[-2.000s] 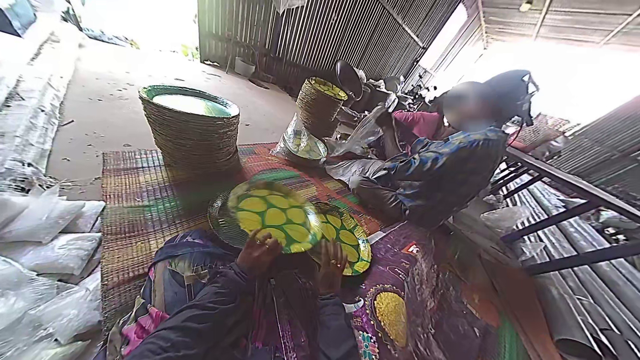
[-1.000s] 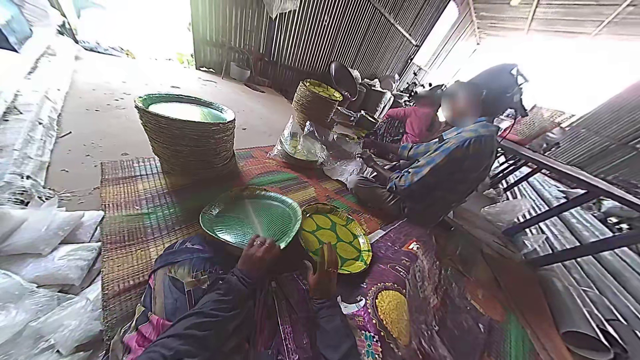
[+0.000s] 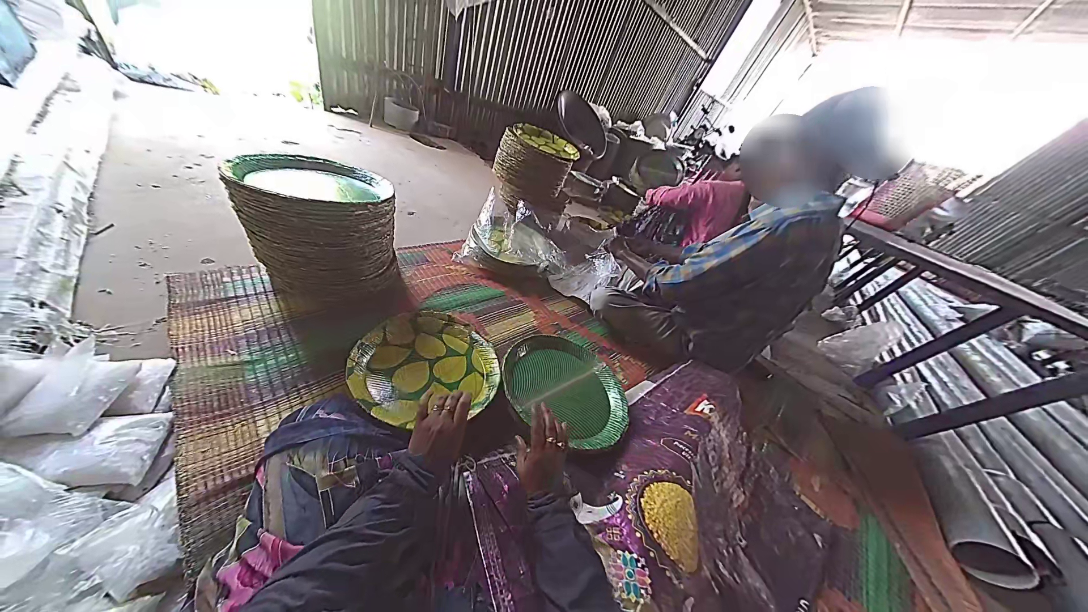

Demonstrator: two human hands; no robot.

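Observation:
Two round paper plates lie side by side before me. My left hand [image 3: 440, 427] touches the near edge of the plate with yellow leaf shapes on green [image 3: 416, 361]; its fingers overlap the rim. My right hand [image 3: 542, 449] rests its fingertips at the lower left rim of the green plate [image 3: 565, 387]. Whether either hand grips its plate I cannot tell. Beyond them on the left stands a tall stack of plates [image 3: 319, 234] with a green one on top. A further stack [image 3: 534, 166] has a yellow-patterned plate uppermost. Plates in clear plastic [image 3: 510, 242] lie before it.
A person in a checked shirt [image 3: 744, 272] sits at the right on the woven mat [image 3: 221, 357], and another person in pink [image 3: 701, 208] is behind. Clear plastic packets [image 3: 93, 442] lie at the left. Metal pipes [image 3: 977, 501] and a metal frame [image 3: 935, 272] run along the right.
The plate by my left hand showed plain green a second ago and now shows the yellow leaf pattern. The one by my right hand has changed from yellow-patterned to green.

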